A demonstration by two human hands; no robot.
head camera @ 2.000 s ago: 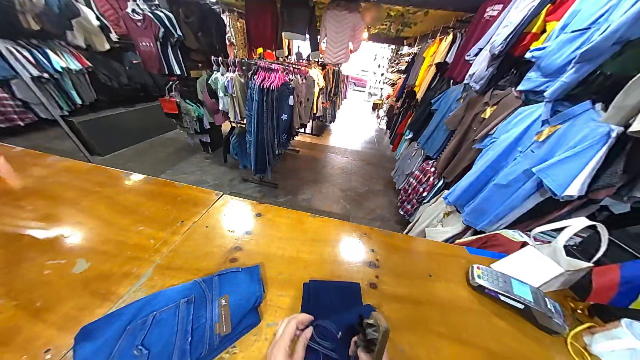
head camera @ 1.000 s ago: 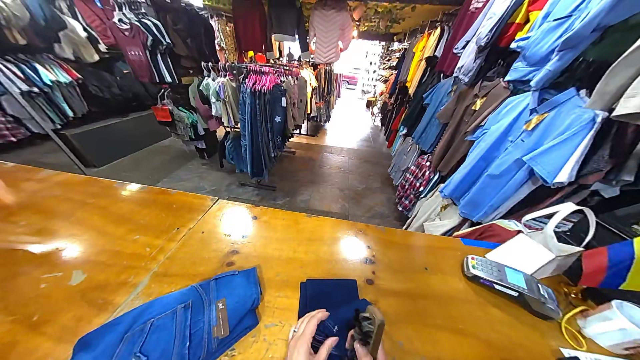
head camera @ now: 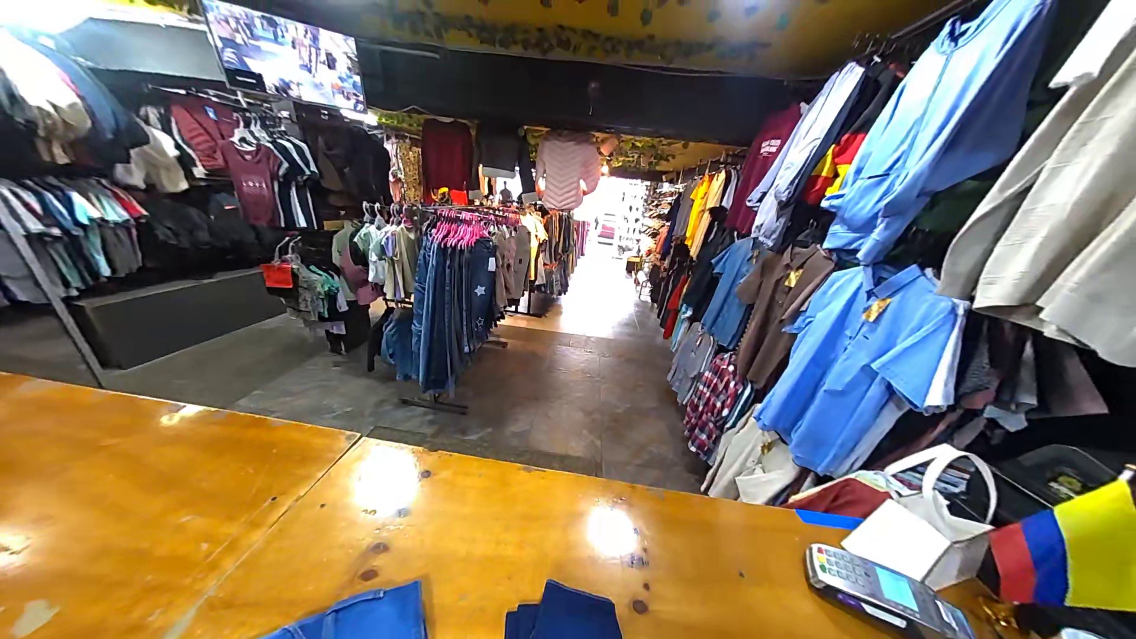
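Neither of my hands shows in the head view. Two blue denim garments lie at the bottom edge of the wooden counter (head camera: 479,524), mostly cut off by the frame. The left pair of blue jeans (head camera: 377,614) shows only its upper part. To its right, apart from it, is a darker folded denim garment (head camera: 572,612), with its top edge in sight. Whether a hand touches either garment is hidden below the frame.
A card payment terminal (head camera: 887,590) lies on the counter at right, beside a white bag (head camera: 954,541) and a yellow, blue and red flag (head camera: 1065,550). Beyond the counter stand a rack of jeans (head camera: 453,311) and hanging blue shirts (head camera: 874,355). A screen (head camera: 288,53) hangs upper left.
The view has tilted up. Both hands, which were on the dark folded denim garment, have dropped out of sight, and less of both garments shows.
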